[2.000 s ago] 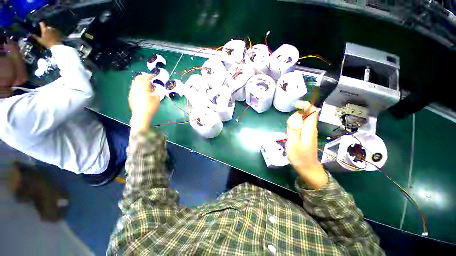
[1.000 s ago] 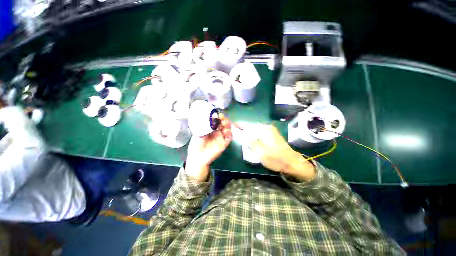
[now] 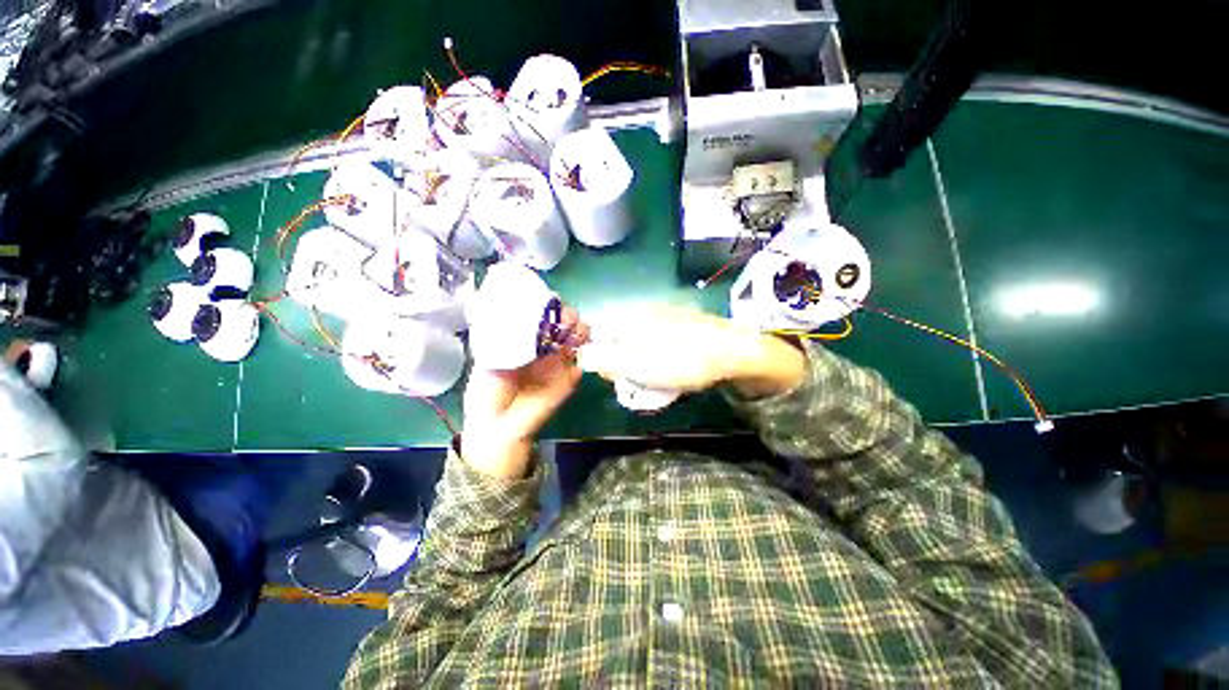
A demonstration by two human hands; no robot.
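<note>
My left hand holds a white ball camera head at the near middle of the bench, its dark face turned to the right. My right hand is at the dark face of the ball, fingers together and washed out by glare; what it grips cannot be told. A white housing shows partly below my right hand. Another camera housing with a wire lead lies to the right. Several white housings stand grouped behind my left hand.
Several ball heads with black faces lie at the left on the green bench. A grey-white screw feeder stands at the back. A black cylindrical tool hangs beside it. A person's pale sleeve is at far left.
My left hand went from the ball heads at the left to the middle, now with one ball. My right hand moved in to meet it. The view has shifted, and the black tool now shows beside the feeder.
</note>
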